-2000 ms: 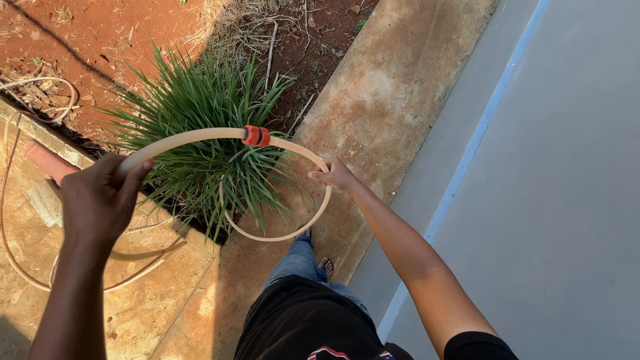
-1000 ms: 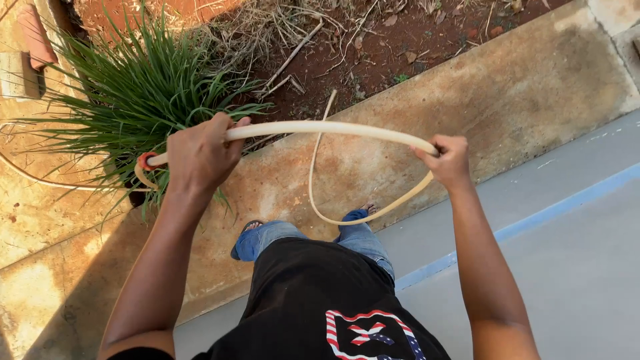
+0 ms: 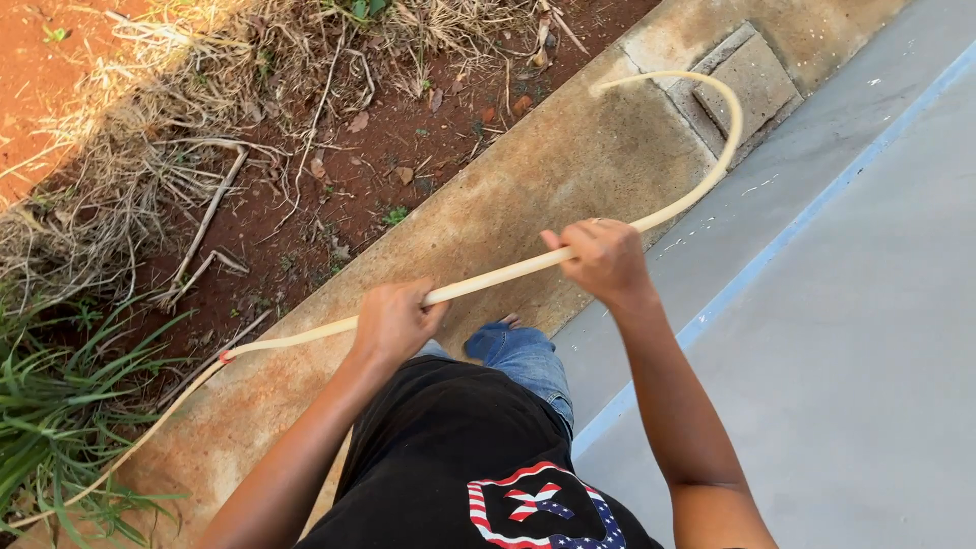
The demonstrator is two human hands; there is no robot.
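A cream-coloured garden hose (image 3: 499, 276) runs across the view at waist height, held by both hands. My left hand (image 3: 396, 316) is closed around it near the middle, and my right hand (image 3: 602, 255) grips it a short way further right. Beyond the right hand the hose curves up and back in a wide hook over the walkway. On the other side, an orange-red hose connector (image 3: 226, 356) joins it to a further length that trails to the lower left, past the grass.
I stand on a stained concrete walkway (image 3: 457, 221) beside a grey wall (image 3: 839, 343) with a blue stripe. A square concrete cover (image 3: 747, 88) lies further along. Left are red soil (image 3: 358, 183), dry grass and twigs (image 3: 99, 206), and a green grass clump (image 3: 53, 419).
The hands have come closer together on the hose. The loop has opened into a hook beyond my right hand, and the connector is now farther from my left hand. The view has shifted along the walkway.
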